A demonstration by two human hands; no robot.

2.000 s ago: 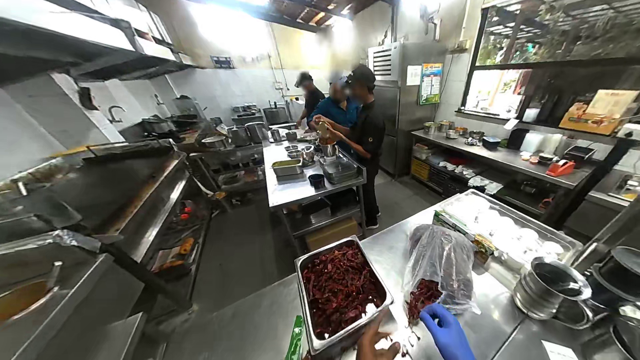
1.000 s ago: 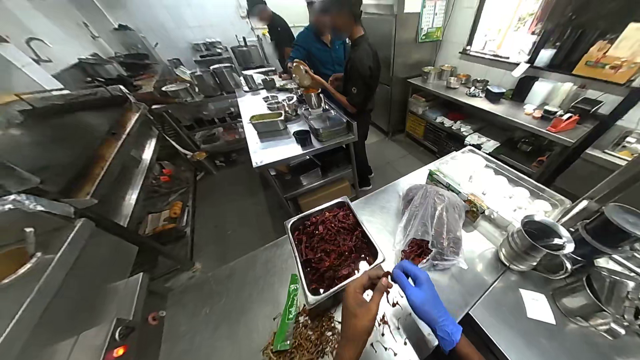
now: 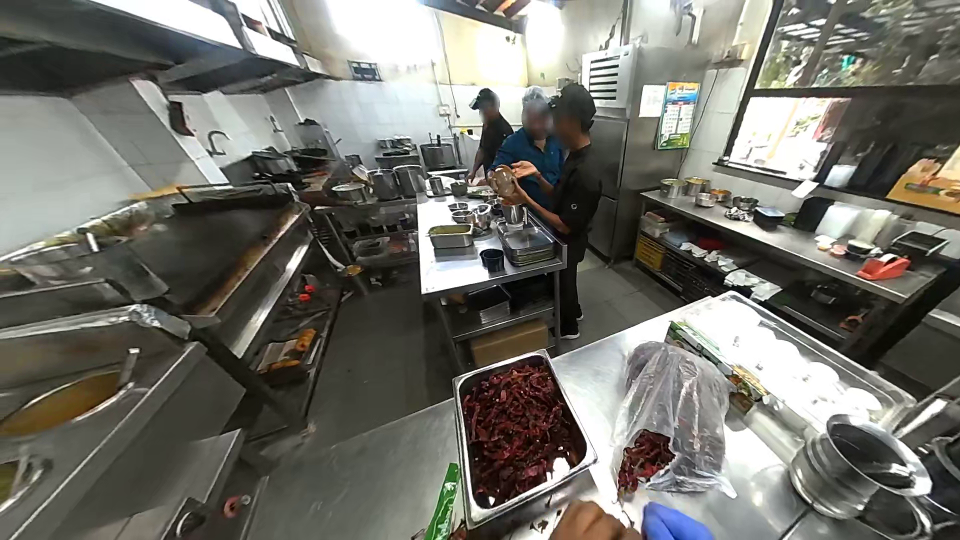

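Dried red chillies [image 3: 517, 427] fill a rectangular steel pan [image 3: 459, 450] on the steel table. To its right lies a clear plastic bag [image 3: 675, 412], its mouth towards me, with more dried red chillies [image 3: 645, 456] showing in it. My bare left hand [image 3: 592, 523] is at the bottom edge of the view, just beyond the pan's near right corner. Beside it, below the bag's mouth, is my right hand [image 3: 675, 523] in a blue glove. Both hands are cut off by the frame, so their fingertips and anything between them are hidden. A green packet [image 3: 442, 502] lies left of the pan.
A clear plastic tray [image 3: 795, 360] of white items and a steel pot [image 3: 859, 465] stand to the right. Across the aisle, several people stand by another steel table [image 3: 442, 281]; one person [image 3: 577, 180] holds a jar. Cooking equipment [image 3: 225, 247] lines the left.
My hands have moved down to the bottom edge of the view, which has itself shifted. One second ago they were close together beside the pan, fingers pinched near a chilli.
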